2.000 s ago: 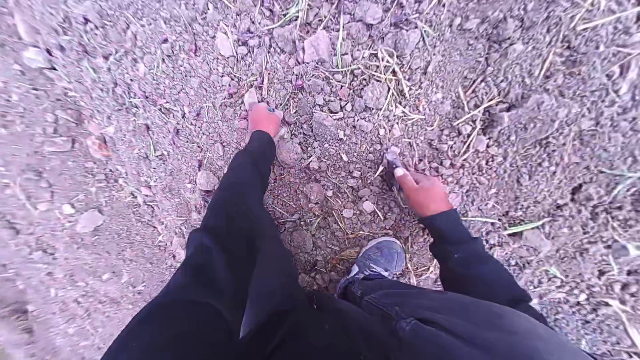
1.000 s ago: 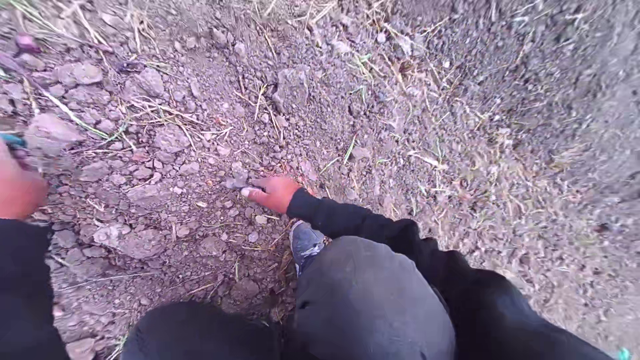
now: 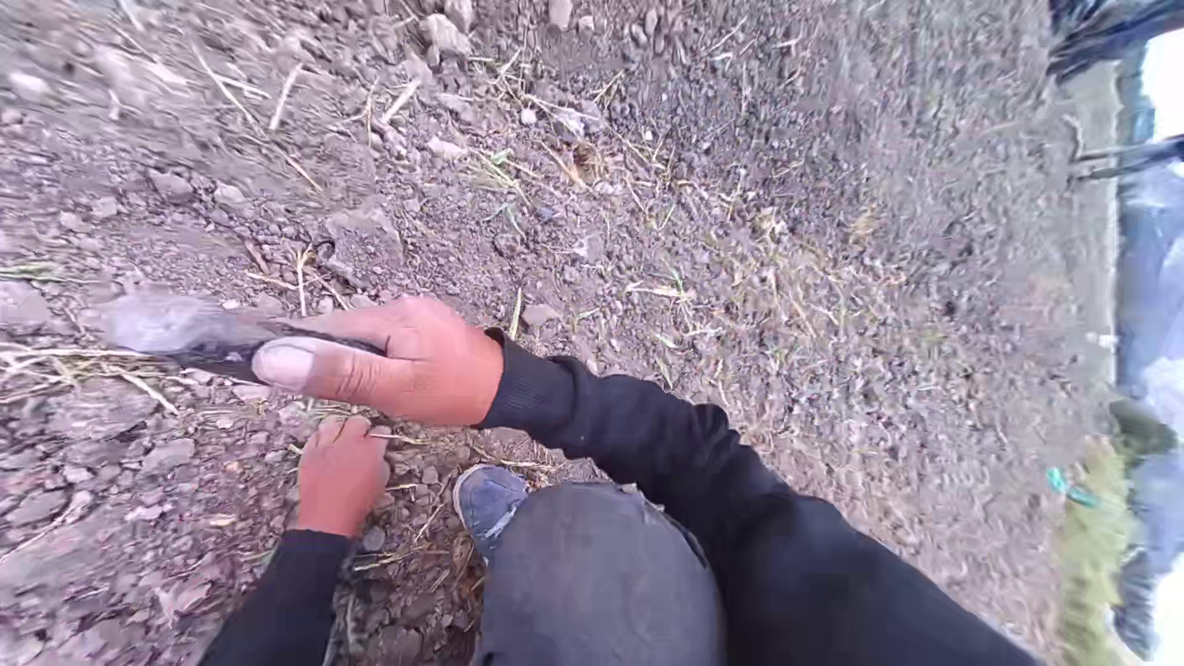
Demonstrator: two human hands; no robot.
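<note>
My right hand [image 3: 407, 361] is closed around a dark, flat object [image 3: 222, 356], thumb on top, above the soil at left of centre. The object's far end is pale grey and blurred; its exact kind cannot be told. Just below it in the view, my left hand [image 3: 342, 472] is down at the soil with its fingers curled. A thin dry stalk [image 3: 402, 438] lies by its fingertips; whether the fingers grip it is hidden. Clods and straw [image 3: 83, 361] lie around both hands.
A blue-grey shoe [image 3: 490, 504] and a knee in dark trousers [image 3: 601, 573] are close to the left hand. Stony soil with dry grass [image 3: 777, 287] spreads to the right. A small turquoise thing [image 3: 1068, 487] lies by grass at the far right.
My left hand has come from the left edge toward the shoe and is now beside my right hand. The right hand still holds the dark object. The view has swung to the right.
</note>
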